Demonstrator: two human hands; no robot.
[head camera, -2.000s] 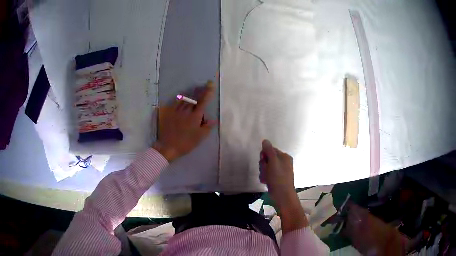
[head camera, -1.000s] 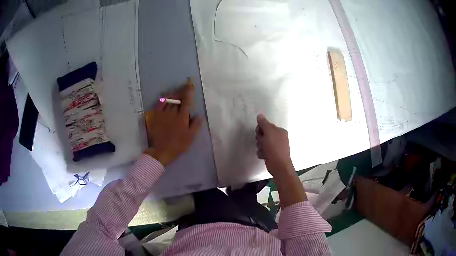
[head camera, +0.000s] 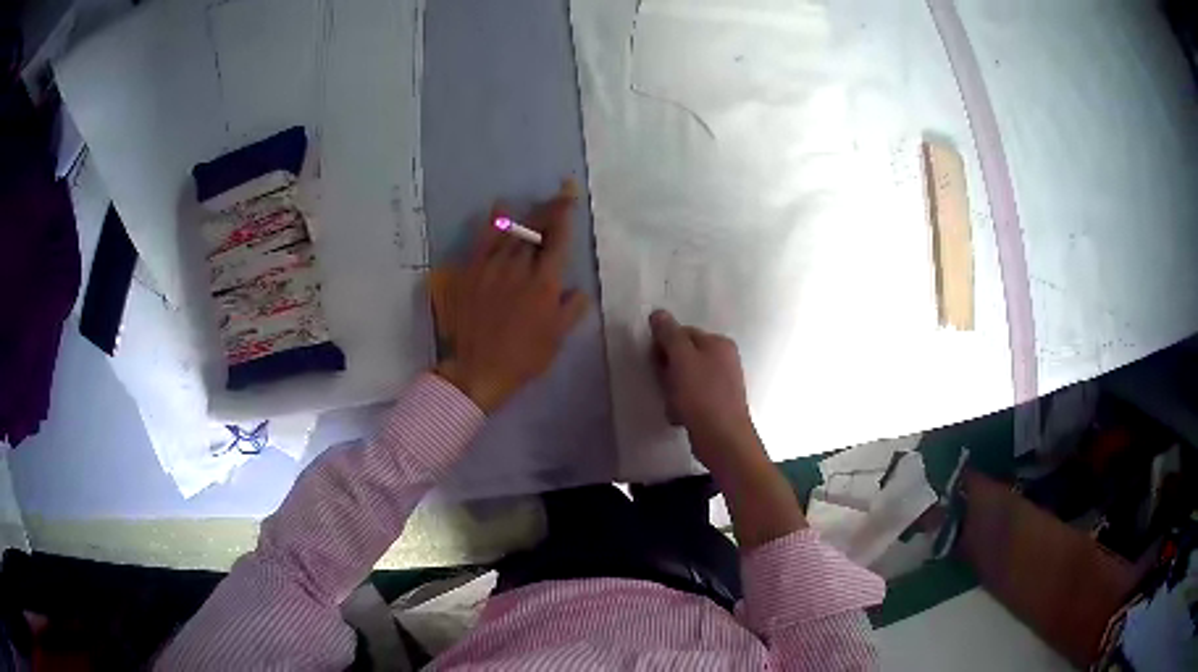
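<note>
My left hand (head camera: 506, 315) lies on the blue-grey table left of the large white sheet, index finger stretched toward its edge. A short white stick with a pink glowing tip (head camera: 519, 231), likely a cigarette, sits between its fingers. Something orange-brown (head camera: 443, 295) shows at the hand's left side, partly covered. My right hand (head camera: 696, 374) rests on the white sheet (head camera: 788, 263) near its left edge, fingers curled under. Whether it holds anything is hidden. A tan wooden block (head camera: 951, 236) lies on the sheet. A long mauve ruler (head camera: 1001, 197) lies right of the block.
A patterned bundle with navy ends (head camera: 269, 269) lies on cut pattern pieces (head camera: 375, 158) at left. Beyond are a dark flat item (head camera: 109, 282) and a purple garment (head camera: 37, 263). A brown box (head camera: 1044, 565) and paper offcuts (head camera: 874, 499) are below the table edge at right.
My right hand has moved left across the sheet, closer to its left edge. The left hand keeps the white stick in nearly the same place on the table. The camera view has shifted.
</note>
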